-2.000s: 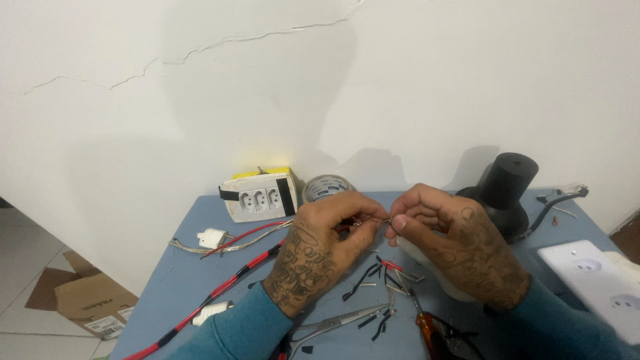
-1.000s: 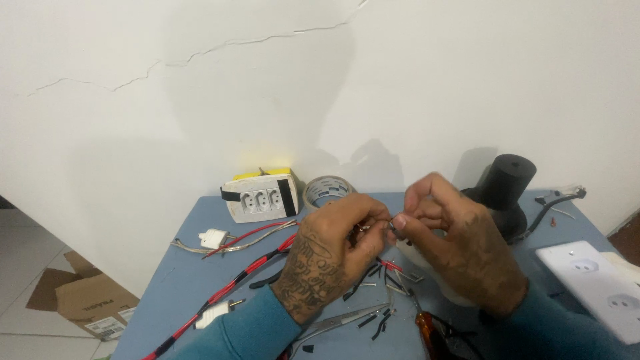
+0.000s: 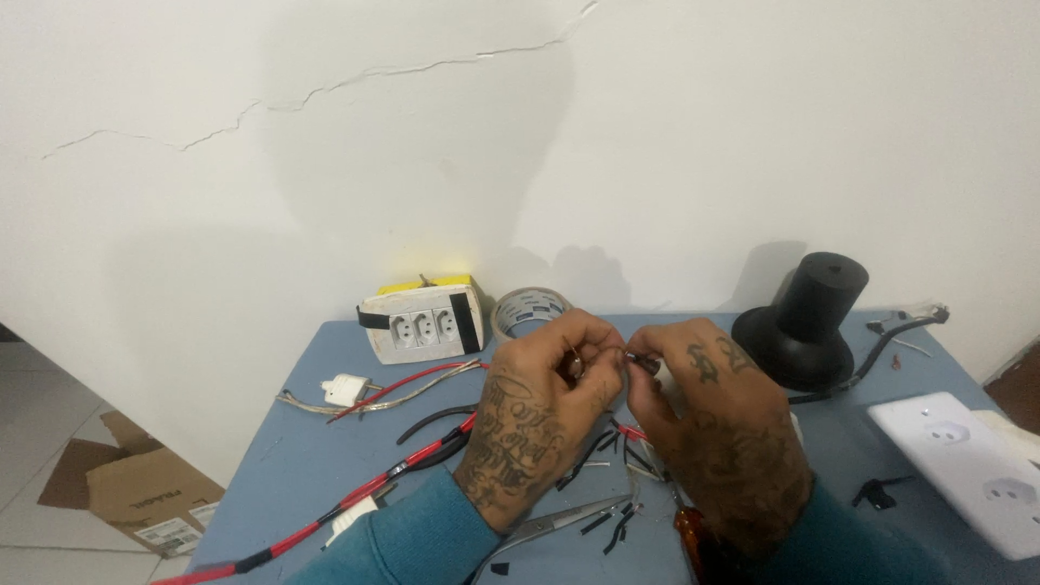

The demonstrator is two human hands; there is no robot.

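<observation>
My left hand (image 3: 540, 406) and my right hand (image 3: 707, 414) meet above the blue table, fingertips nearly touching. My left fingers are closed on a thin wire (image 3: 576, 355) with bare copper showing. Between my right thumb and forefinger is a small dark piece (image 3: 643, 362), perhaps wire insulation or tape; the fingers partly hide it. Below the hands lie scissors (image 3: 569, 518), short black and red wire pieces (image 3: 601, 447) and a screwdriver with an orange handle (image 3: 689, 532). A red cable with black tape bands (image 3: 349, 500) runs from beside my left wrist to the lower left.
A three-outlet socket box (image 3: 422, 325) and a tape roll (image 3: 530, 310) stand by the wall. White plugs (image 3: 345, 390) lie left. A black lamp-like base (image 3: 812, 325) with a cable (image 3: 886, 341) and a white socket plate (image 3: 959, 471) are right. A cardboard box (image 3: 150, 504) sits on the floor.
My right hand has turned, with its back now more toward the view and its fingers lower beside my left fingertips. My left hand has stayed nearly in place.
</observation>
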